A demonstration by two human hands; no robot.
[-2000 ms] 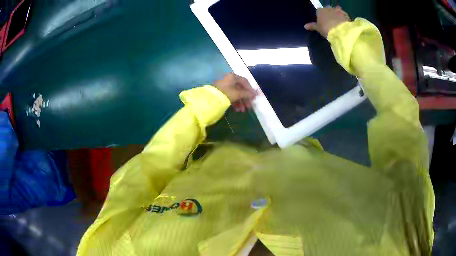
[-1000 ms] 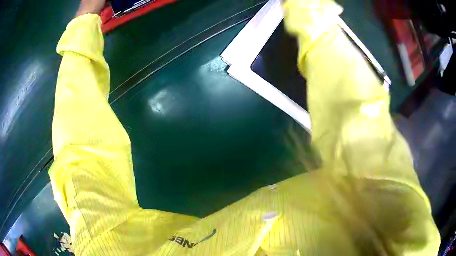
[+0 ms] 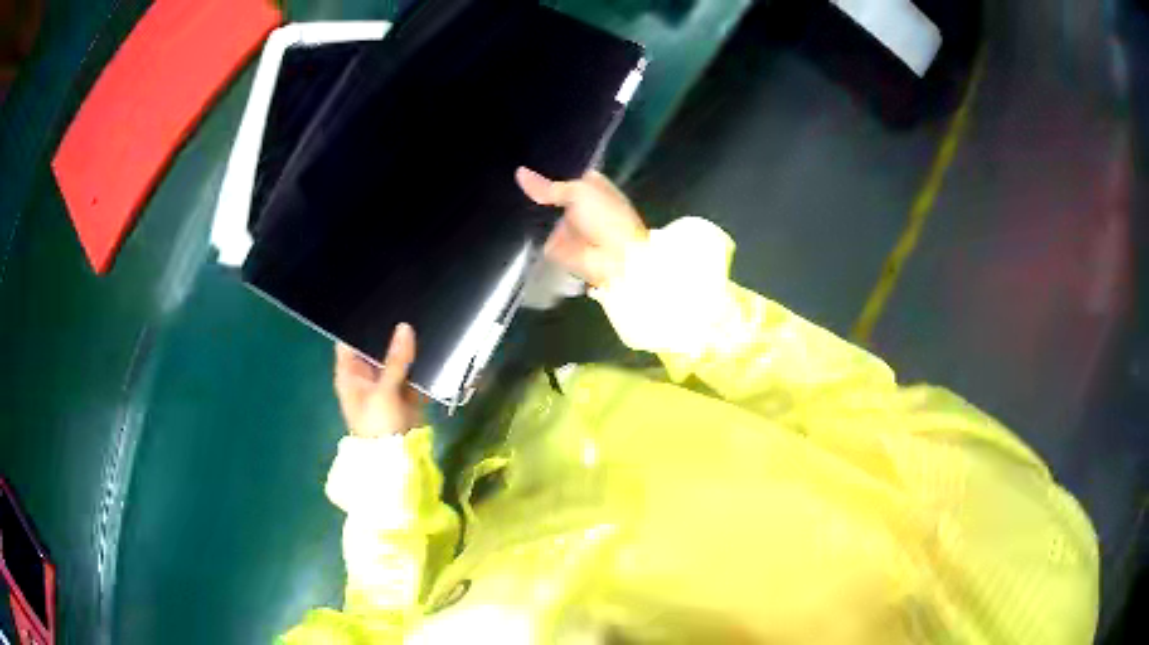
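A glossy black display panel (image 3: 428, 176) is held in both hands, tilted, above the green bench. My left hand (image 3: 379, 384) grips its lower left edge with the thumb on top. My right hand (image 3: 590, 229) grips its right edge, thumb on the face and fingers underneath. A bright light strip reflects near its lower right edge. A white-bordered dark panel (image 3: 238, 189) lies partly hidden under and behind the held panel.
A red-orange foam pad (image 3: 158, 120) lies on the green bench (image 3: 240, 504) at the upper left. Another dark panel on a red pad (image 3: 25, 567) is at the lower left edge. Grey floor with a yellow line (image 3: 914, 239) is at the right. A pale object (image 3: 897, 32) is at the top right.
My left hand has come back from the far red pad, and both hands now hold a black panel. The view has turned right, showing the floor. The white-bordered panel now appears further left.
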